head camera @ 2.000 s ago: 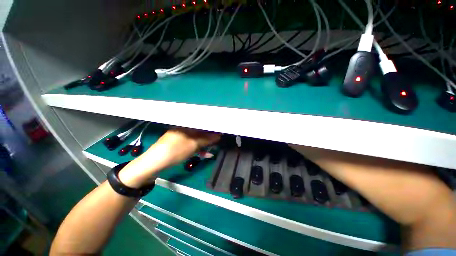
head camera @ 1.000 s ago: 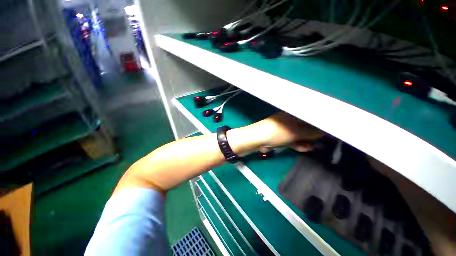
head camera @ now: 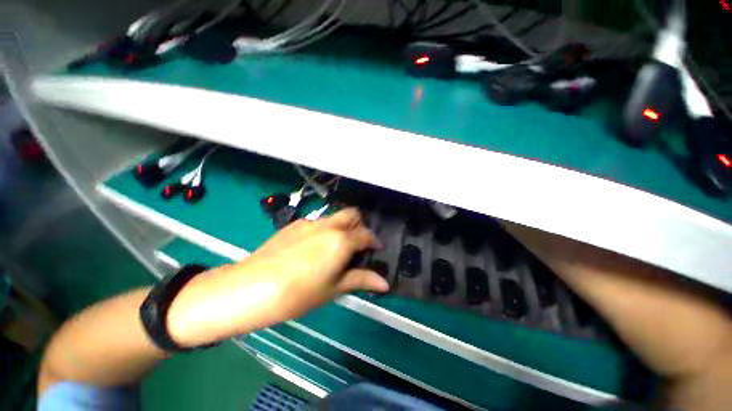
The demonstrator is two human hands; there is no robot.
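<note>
A dark ribbed slotted tray (head camera: 461,303) lies on the lower green shelf with rows of black oval devices (head camera: 442,277) in it. My left hand (head camera: 317,253), with a black wristband, is at the tray's left end. Its thumb and fingers are apart around the leftmost front device, which is partly hidden; I cannot tell if they grip it. My right forearm (head camera: 642,297) reaches in under the upper shelf from the right; the hand is hidden behind the shelf edge. White cable plugs (head camera: 319,212) lie left of the tray, beside a red-lit device (head camera: 273,201).
The upper shelf's thick white edge (head camera: 361,152) crosses above both arms. Plugged devices with red lights (head camera: 423,61) lie on that shelf. More plugged devices (head camera: 193,192) sit at the lower shelf's left end. Further shelf edges and a blue grid surface (head camera: 277,399) are below.
The view swung left, then back right. My left hand has come out from under the upper shelf edge to the tray's front left device. My right hand remains hidden.
</note>
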